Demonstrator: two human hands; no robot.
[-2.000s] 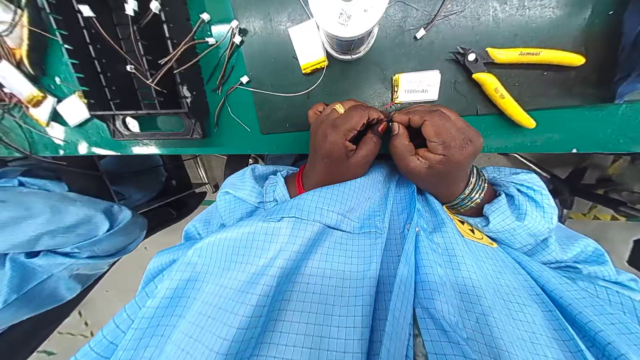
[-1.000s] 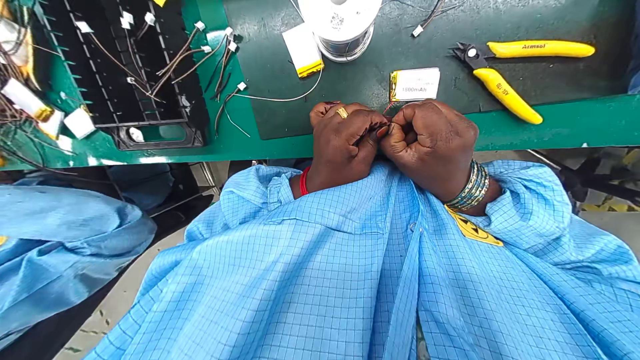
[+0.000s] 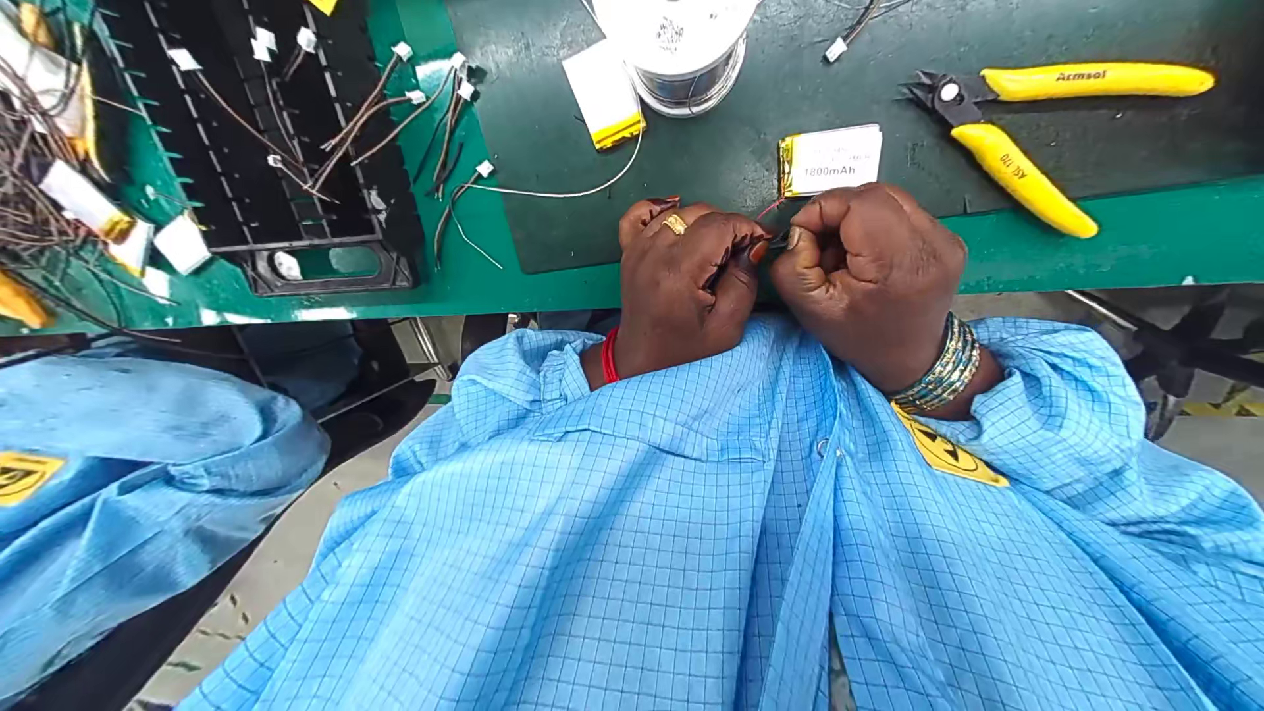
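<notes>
My left hand [image 3: 691,281] and my right hand [image 3: 874,281] meet at the bench's near edge, fingertips pinched on thin wires [image 3: 775,239] between them. What the fingers do to the wire ends is hidden. Just beyond lies a white pouch battery cell [image 3: 834,163] with yellow tape at its left end, and a thin red wire runs from it toward my fingers. To the right rest yellow-handled flush cutters [image 3: 1022,173], jaws toward the left. A second pouch cell [image 3: 599,91] lies against a wire spool [image 3: 681,49], with a pale wire leading left.
A black slotted rack [image 3: 331,267] stands at the left with connector leads [image 3: 365,128] across it. More cells and tangled wires [image 3: 44,148] are heaped at the far left. Another connector lead [image 3: 837,47] lies at the top. A co-worker's blue sleeve [image 3: 148,444] shows at lower left.
My hands stay together at the bench edge, with small shifts of the fingers and the right hand turned slightly more closed. The cells, spool and cutters have not plainly moved.
</notes>
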